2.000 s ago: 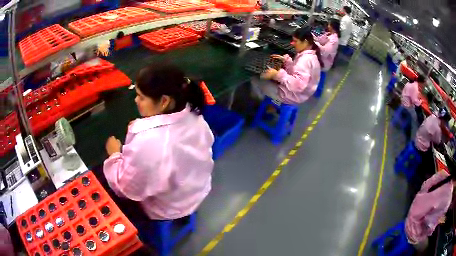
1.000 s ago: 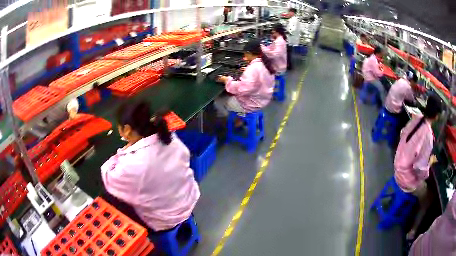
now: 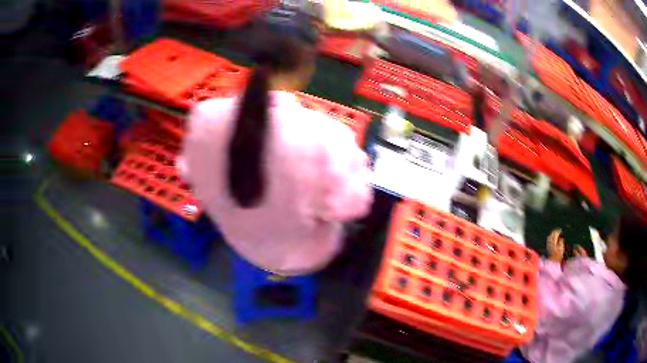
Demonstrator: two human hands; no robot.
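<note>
A stack of orange-red compartment trays (image 3: 454,273) stands in front of me, right of centre. The top tray has rows of cells with small dark units in them. The picture is blurred, so the units' shape cannot be told. One cell near the tray's right front corner shows a bright glare. Neither of my hands is in view.
A person in a pink smock (image 3: 277,177) sits on a blue stool (image 3: 275,294) left of the stack; another (image 3: 578,305) sits right. Behind are a bench with white papers (image 3: 415,174) and red trays (image 3: 415,92). More trays (image 3: 152,174) stand left, by a yellow floor line (image 3: 170,305).
The view has swung sharply to the left and is blurred. The tray stack now shows right of centre instead of at the lower left, and a second seated person has come into view beside it.
</note>
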